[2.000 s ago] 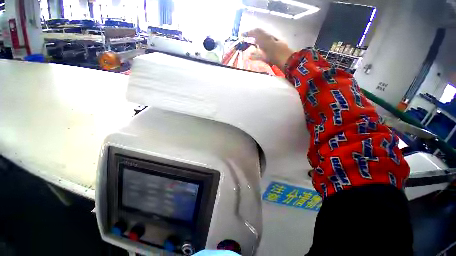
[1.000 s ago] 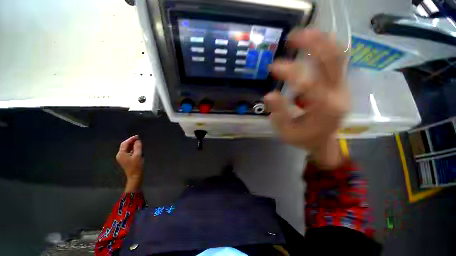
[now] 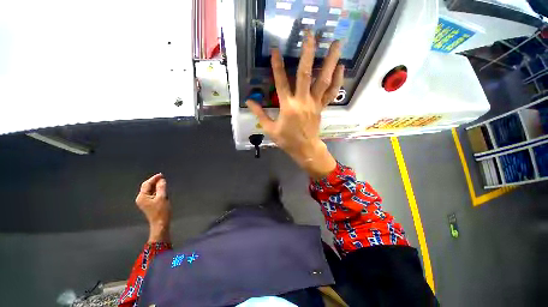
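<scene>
The control panel (image 3: 249, 36) of the white spreading machine (image 3: 414, 111) has a lit touchscreen (image 3: 285, 21). My right hand (image 3: 297, 114) is over its lower edge, palm down, fingers spread, the fingertips over the lower screen. Whether they touch it, I cannot tell. The hand partly covers the red button; a blue button (image 3: 256, 96) shows beside it. A small black lever (image 3: 256, 144) sticks out below the panel. A larger red knob (image 3: 395, 78) sits to the right. My left hand (image 3: 154, 201) hangs loosely curled over the floor, with nothing visible in it.
The white spreading table (image 3: 96, 66) lies at the left, its near edge above the floor. Pinkish-red fabric (image 3: 210, 30) shows between table and machine. Yellow lines (image 3: 411, 204) mark the grey floor at the right. Shelves with blue items (image 3: 514, 165) stand at the far right.
The view has tilted down from the machine's top. My right hand has come back from the far side and moved left onto the panel. The machine stands further from the table part in view.
</scene>
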